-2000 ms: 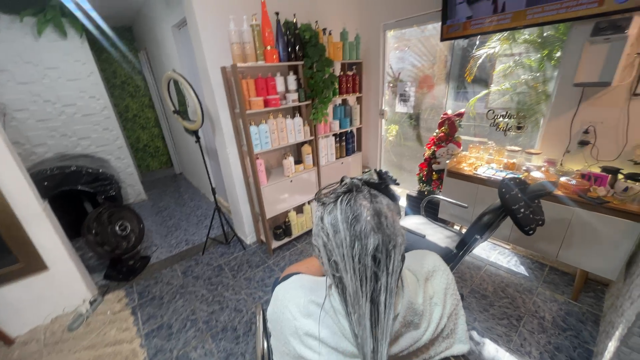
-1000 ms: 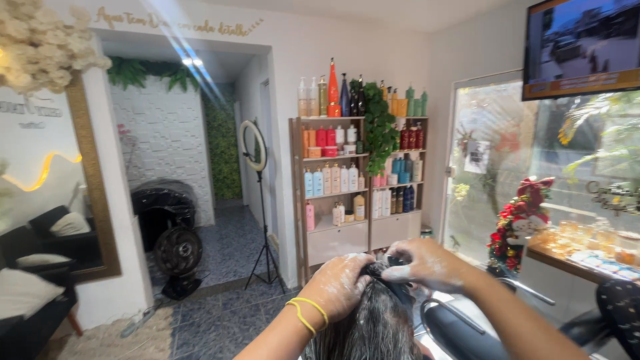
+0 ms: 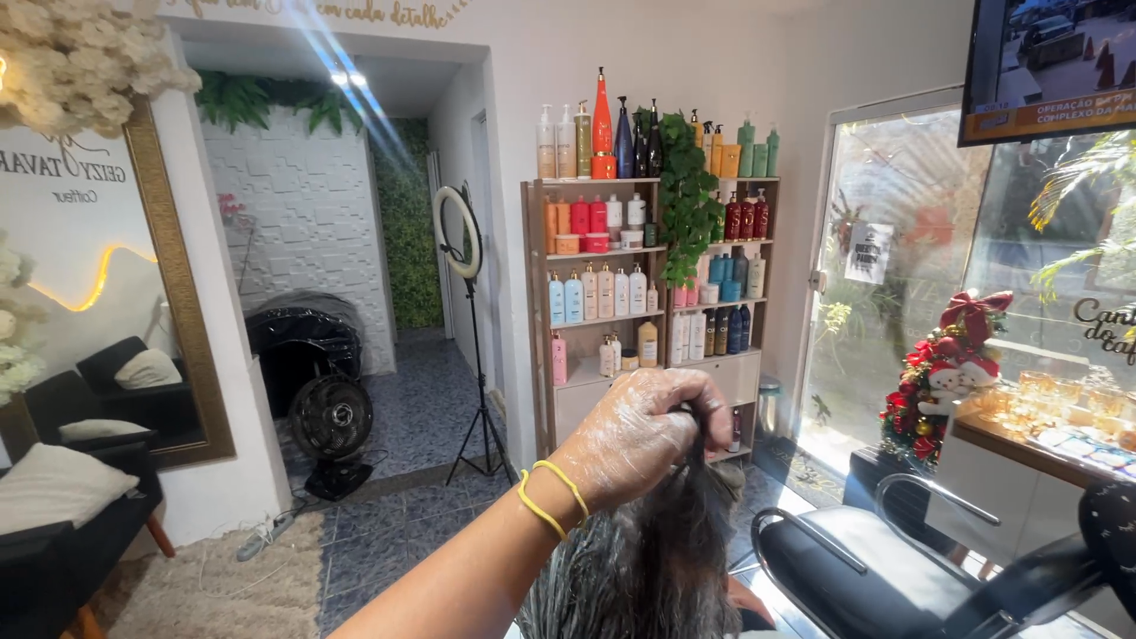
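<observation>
My left hand (image 3: pixel 652 430), smeared with white cream and with a yellow band on the wrist, grips a raised section of dark wet hair (image 3: pixel 652 550) on a seated person's head. Its fingers are curled closed around the strands, just in front of the shelf unit. Grayish-white product coats parts of the hair, which hangs down to the bottom edge of the view. Part of the person's arm shows at the lower right of the hair. My right hand is out of the frame.
Ahead stands a wooden shelf unit (image 3: pixel 593 324) with many product bottles. A black salon chair (image 3: pixel 830 559) is at the right, near a counter with glassware. To the left are a ring light on a tripod (image 3: pixel 475 355), a black fan (image 3: pixel 333 422) and an armchair.
One second ago both my hands were at the crown of the head; now the right has left the view and the left holds hair up. The view has swung since two seconds ago.
</observation>
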